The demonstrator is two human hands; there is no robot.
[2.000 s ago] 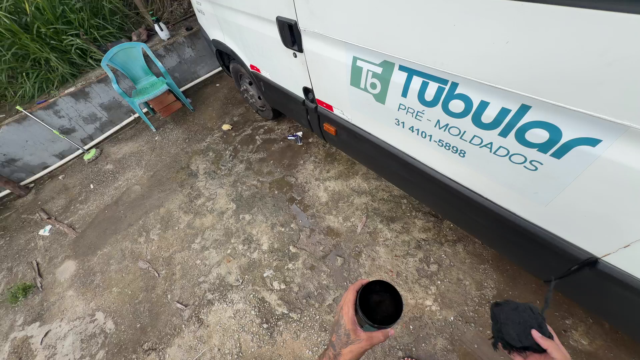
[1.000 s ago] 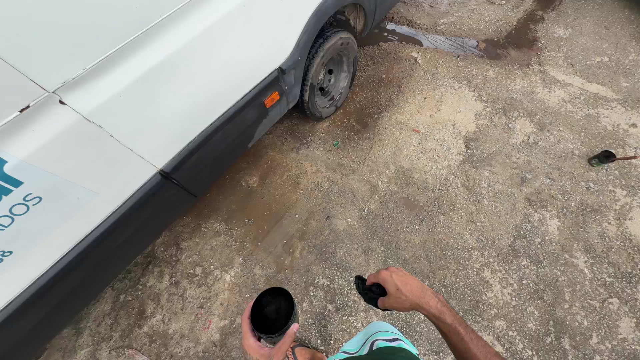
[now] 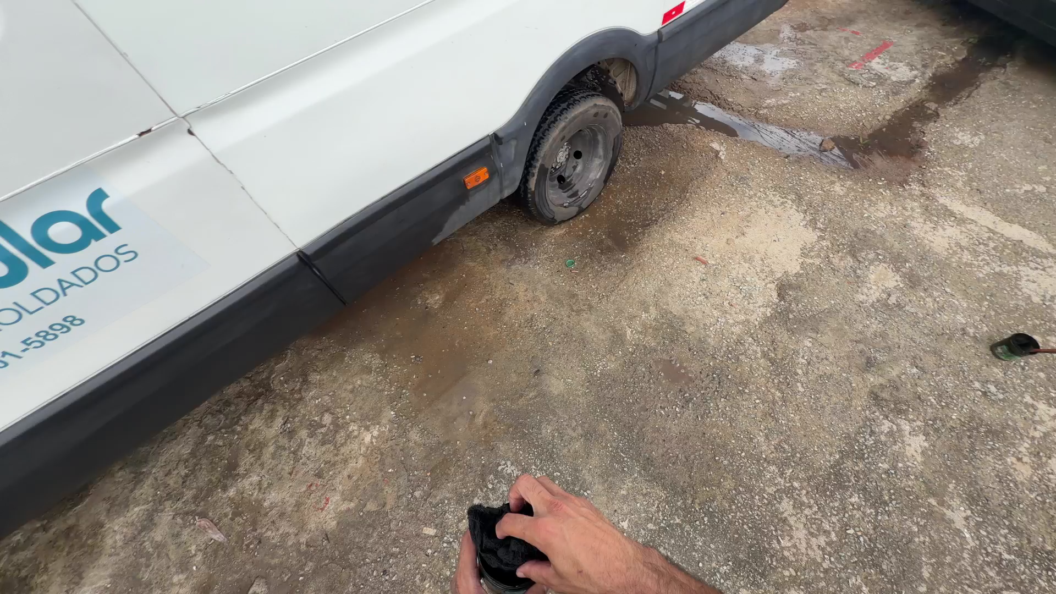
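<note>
At the bottom centre, my left hand (image 3: 468, 569) is wrapped around a dark round container (image 3: 505, 579), mostly covered by my other hand. My right hand (image 3: 577, 540) holds a black cloth (image 3: 487, 521) in its fingertips, at the mouth of the container. How deep the cloth sits in it cannot be told. The white van (image 3: 371, 107) stands ahead and to the left, with a dark plastic lower side trim (image 3: 239, 338) that has an orange side marker (image 3: 476, 177). Its wheel (image 3: 573, 157) with a black tyre rests on the ground.
A small dark pot (image 3: 1015, 346) with a stick-like handle stands on the gravelly ground at the far right. A puddle (image 3: 759, 132) lies behind the wheel. Part of a dark object (image 3: 1027, 21) shows in the top right corner.
The view has swung right along the van. My right hand and the black cloth, apart from the container before, are now together at its mouth.
</note>
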